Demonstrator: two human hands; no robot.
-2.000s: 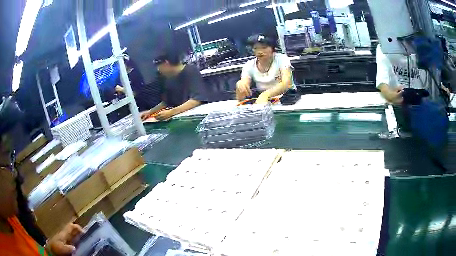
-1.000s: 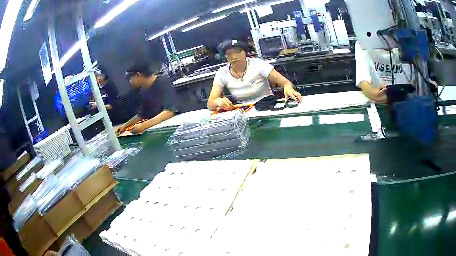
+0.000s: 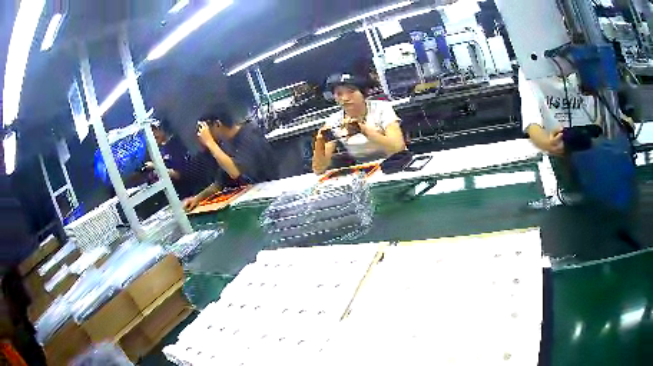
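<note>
Neither of my hands is in the picture. The white packing trays (image 3: 444, 300) lie in front of me in two sections with small dark notches, cut off by the lower edge. A brown strip shows between the sections. Beyond them a stack of clear blister trays (image 3: 318, 214) stands on the green surface. At left the divided cardboard carton (image 3: 154, 289) holds rows of shiny bagged parts (image 3: 100, 275). A blurred piece of clear plastic (image 3: 100, 355) shows at the lower left edge.
White uprights (image 3: 107, 136) stand behind the carton, beside a white ribbed crate (image 3: 94, 225) and a blue basket (image 3: 122, 154). A blue machine head (image 3: 605, 171) hangs at right. Several people sit across the green belt (image 3: 458, 207). Orange mats (image 3: 351, 171) lie before them. Orange clothing shows at lower left.
The view has shifted. The hand and bagged parts at lower left have dropped out of view. The person in white opposite now holds both hands raised, and a dark frame lies on the white strip.
</note>
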